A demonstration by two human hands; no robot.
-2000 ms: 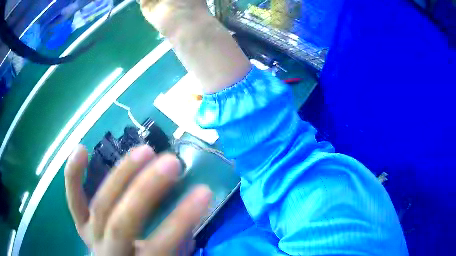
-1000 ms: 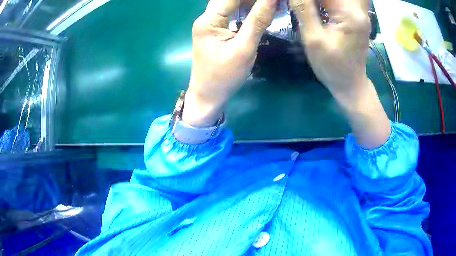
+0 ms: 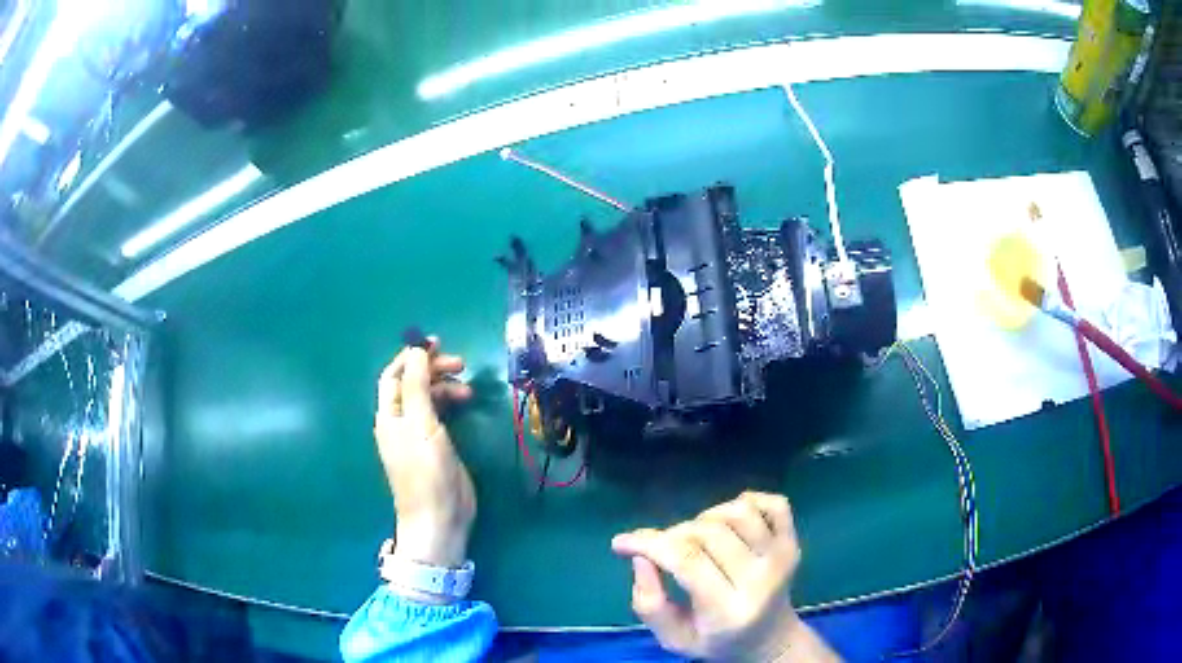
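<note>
The black module (image 3: 687, 304) lies on the green bench in front of me, its perforated end to the left and its round lens barrel (image 3: 871, 295) to the right. My left hand (image 3: 425, 440) is left of the module, apart from it, with a small black part (image 3: 415, 337) pinched at the fingertips. My right hand (image 3: 719, 570) is below the module near the bench's front edge, fingers curled and apart. I see nothing in it. A thin red-white lead (image 3: 570, 179) and a white cable (image 3: 819, 143) extend upward from the module. A wire harness (image 3: 959, 453) hangs at its right.
At right, a white sheet (image 3: 953, 259) holds yellow grease (image 3: 1014, 275). A red-handled brush (image 3: 1121, 352) rests its bristles there, beside a thinner brush (image 3: 1097, 427) and a crumpled wipe (image 3: 1141, 317). A yellow-green can (image 3: 1102, 65) stands upper right. A clear-sided rack (image 3: 78, 427) is at left.
My view has shifted, showing the whole module. My hands, earlier together over the module, are now apart and off it, the left to its left and the right below it.
</note>
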